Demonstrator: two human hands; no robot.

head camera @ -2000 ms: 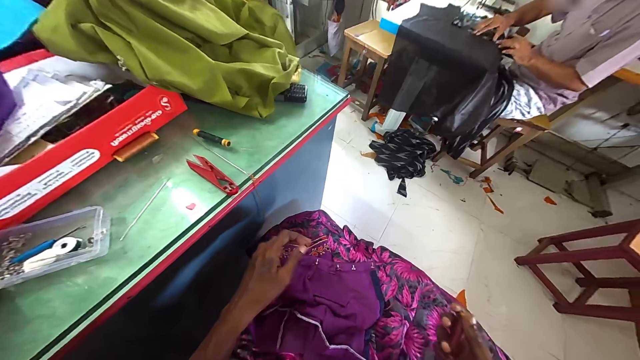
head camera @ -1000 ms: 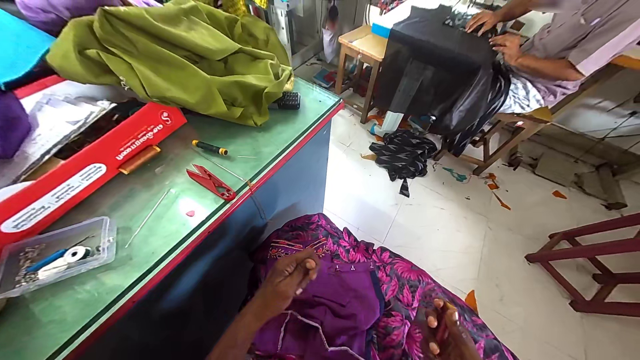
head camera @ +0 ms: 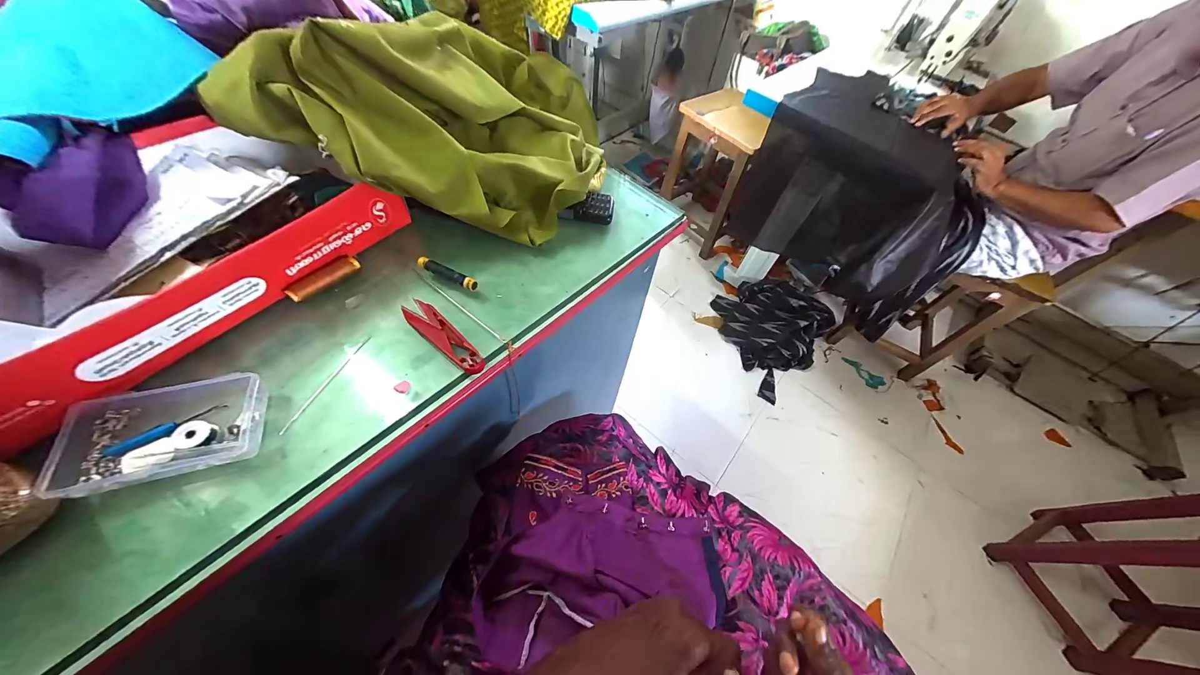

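Observation:
A purple embroidered garment (head camera: 600, 553) with small fastenings along one edge lies over pink-and-black leaf-patterned cloth (head camera: 764, 553) on my lap. At the bottom edge of the view, my left hand (head camera: 652, 642) is over the purple cloth, its fingers mostly hidden. Close to its right is my right hand (head camera: 808, 642), partly cut off by the frame; whether either holds anything cannot be made out. Red thread snips (head camera: 442, 336) lie on the glass-topped counter (head camera: 328, 459), near a black-and-yellow handled tool (head camera: 447, 273) and a thin needle-like rod (head camera: 325, 384).
A clear plastic box (head camera: 155, 436) of small items, a red box (head camera: 206, 314) and olive cloth (head camera: 412, 112) are on the counter. Across the tiled floor, a co-worker's hands (head camera: 966, 141) rest by black fabric (head camera: 844, 178). A dark red stool (head camera: 1106, 553) stands at right.
My left hand has moved down and right, off the embroidered top of the garment, and is now close to my right hand.

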